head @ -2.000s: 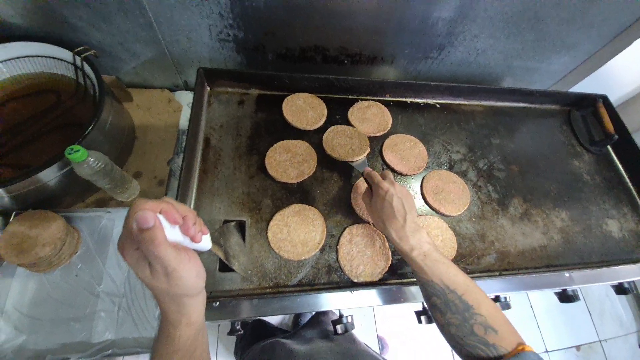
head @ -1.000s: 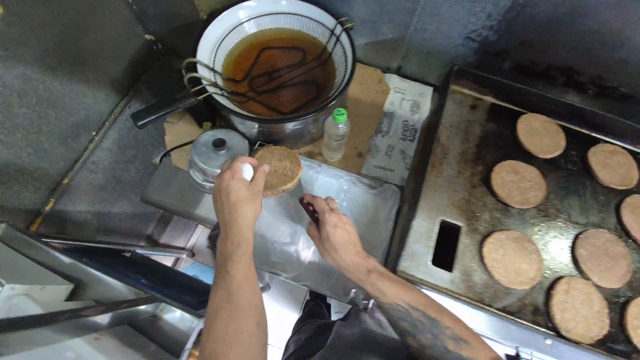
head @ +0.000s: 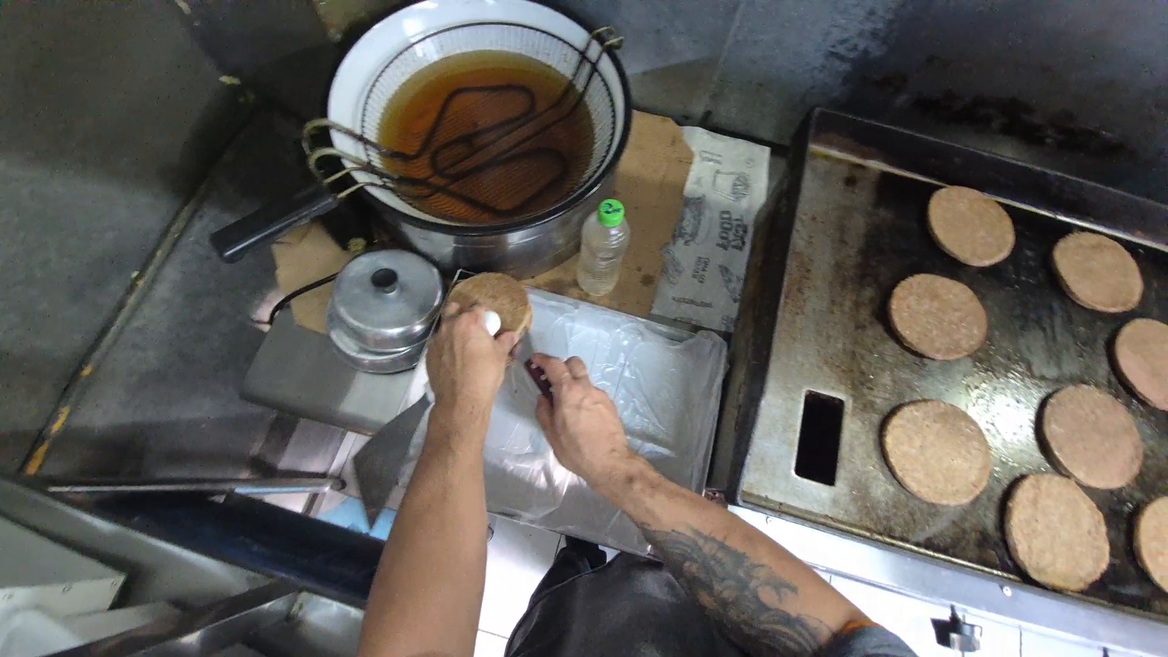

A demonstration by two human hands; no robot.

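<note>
My left hand (head: 467, 356) grips a tool by its white handle (head: 491, 321), against the near side of a stack of round brown patties (head: 497, 297) at the left end of a plastic-lined metal tray (head: 630, 383). Its blade is not clearly seen. Over the tray, my right hand (head: 581, 420) holds a spatula by its dark riveted handle (head: 540, 379); the blade is hard to make out. Several round patties (head: 938, 316) lie spaced apart on the flat griddle (head: 858, 319) at the right.
Behind the tray stands a large pot (head: 479, 242) with a white strainer, brown liquid and wire utensils; its black handle (head: 274, 219) points left. A green-capped bottle (head: 602, 248) stands on cardboard beside printed paper (head: 716, 228). A lidded metal pot (head: 385, 306) is left of the patties.
Both hands have moved left from over the griddle to the patty stack and tray, each keeping its tool. The view has swung left. Over the last second the hands have barely shifted.
</note>
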